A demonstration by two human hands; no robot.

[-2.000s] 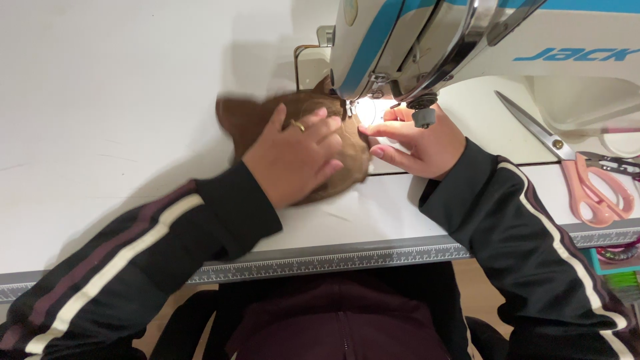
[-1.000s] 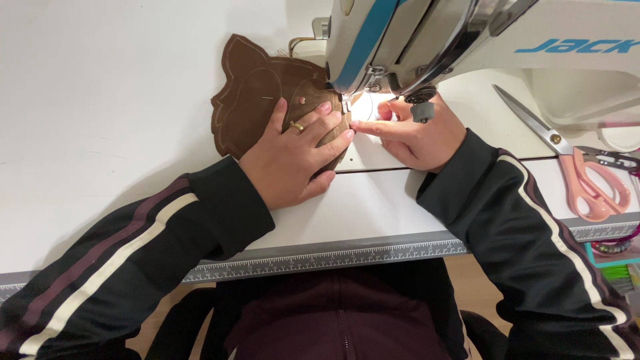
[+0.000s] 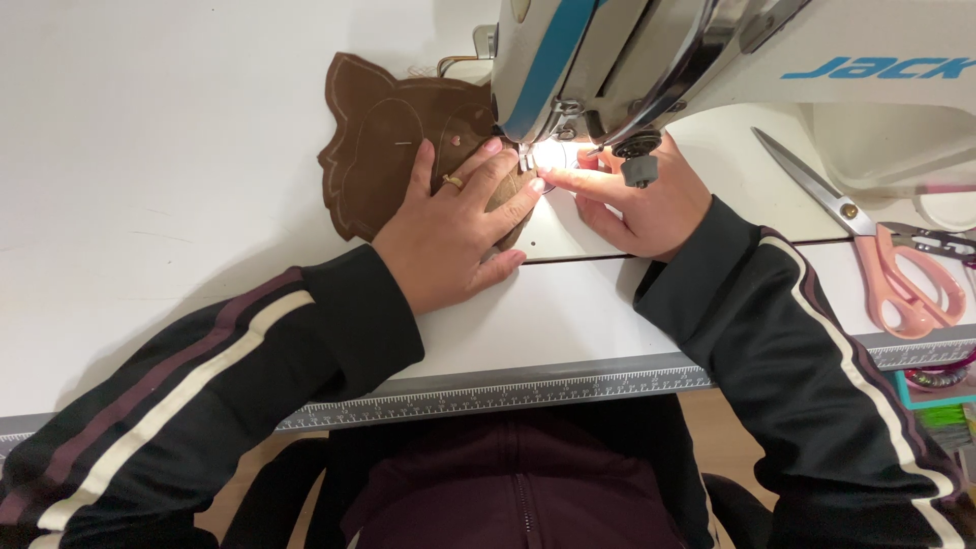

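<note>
Under the presser foot (image 3: 528, 158) of a Jack sewing machine (image 3: 610, 69) lies the right edge of a brown fabric piece (image 3: 374, 145), cut like an animal's head with an ear, drawn outlines and a pin. My left hand (image 3: 461, 217) rests flat on the fabric with its fingers spread, a ring on one finger. My right hand (image 3: 640, 194) is beside the foot on the right, its index fingertip at the fabric's edge; part of this hand is hidden behind the machine's thread tension knob.
Scissors with pink handles (image 3: 877, 236) lie at the right, with small dark thread snips (image 3: 934, 240) beside them. A measuring tape (image 3: 488, 396) runs along the table's front edge. A teal-edged tray (image 3: 907, 393) sits at the lower right.
The brown fabric was blurred two seconds ago, and has since turned, its ear now at the upper left. Over the last second, fabric and hands have barely moved.
</note>
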